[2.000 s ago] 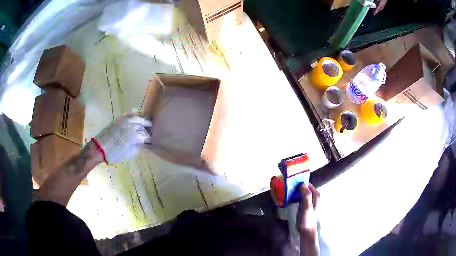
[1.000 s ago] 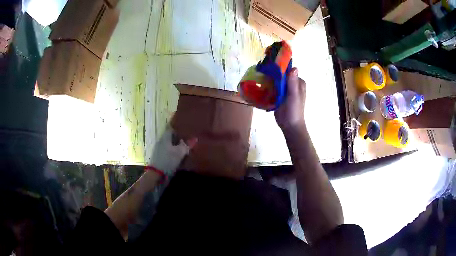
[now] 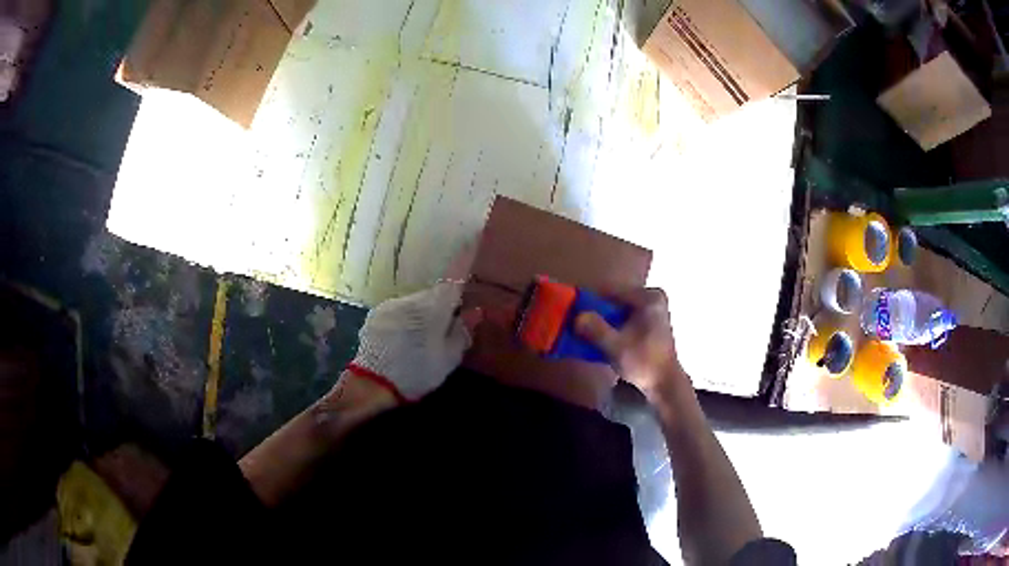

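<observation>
A brown cardboard box (image 3: 570,243) with its flaps shut lies at the table's near edge, close to my body, turned at an angle. My right hand (image 3: 645,341), bare, is closed on the blue and orange-red tape gun (image 3: 575,323). Its orange head is over the middle of the box top, near the seam. My left hand (image 3: 417,339), in a white knitted glove with a red cuff, is at the left side of the box, holding it. The tape strip cannot be made out. My body hides the near end of the box.
Brown cartons stand on the worktable (image 3: 365,144) at the far left (image 3: 210,55) and far right (image 3: 719,55). The right side board holds yellow tape rolls (image 3: 860,241), a pale ring (image 3: 842,291) and a water bottle (image 3: 909,317). A yellow bag (image 3: 94,511) lies on the floor at lower left.
The tape gun has come down from above the box onto its top. The box now sits turned at an angle. The whole view has shifted and tilted. Two seconds ago the box was open.
</observation>
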